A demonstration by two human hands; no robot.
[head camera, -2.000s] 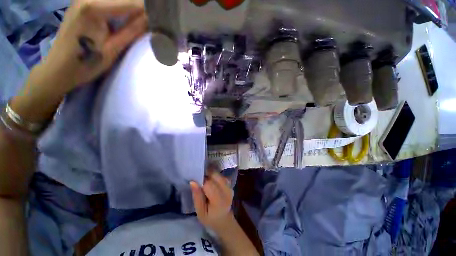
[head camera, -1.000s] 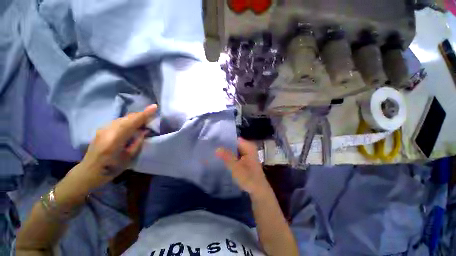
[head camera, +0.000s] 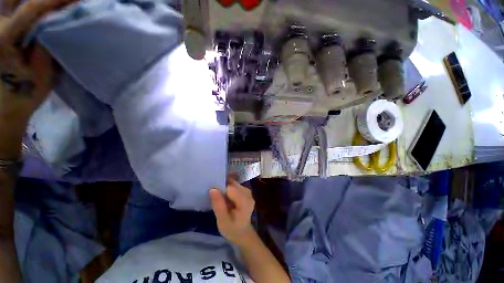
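A light blue-grey cloth panel (head camera: 160,138) lies on the machine bed and runs up to the brightly lit presser foot area (head camera: 221,83) of the overlock machine (head camera: 309,50). My right hand (head camera: 235,210) pinches the panel's right edge near the table's front. My left hand (head camera: 25,72) is at the far upper left, partly cut off by the picture's edge, and grips the raised far part of the cloth. Its fingertips are partly hidden by cloth. The lamp glare hides detail near the foot.
A white tape roll (head camera: 380,121) lies by yellow-handled scissors (head camera: 376,158), with a printed strip along the front edge. A smartphone (head camera: 428,139) and a narrow black-gold case (head camera: 457,78) lie right. Blue-grey cloth (head camera: 359,226) hangs below the table.
My left hand has moved up and left, lifting cloth with it. My right hand has shifted to the panel's lower right edge. The panel now lies flatter, and the camera view has shifted.
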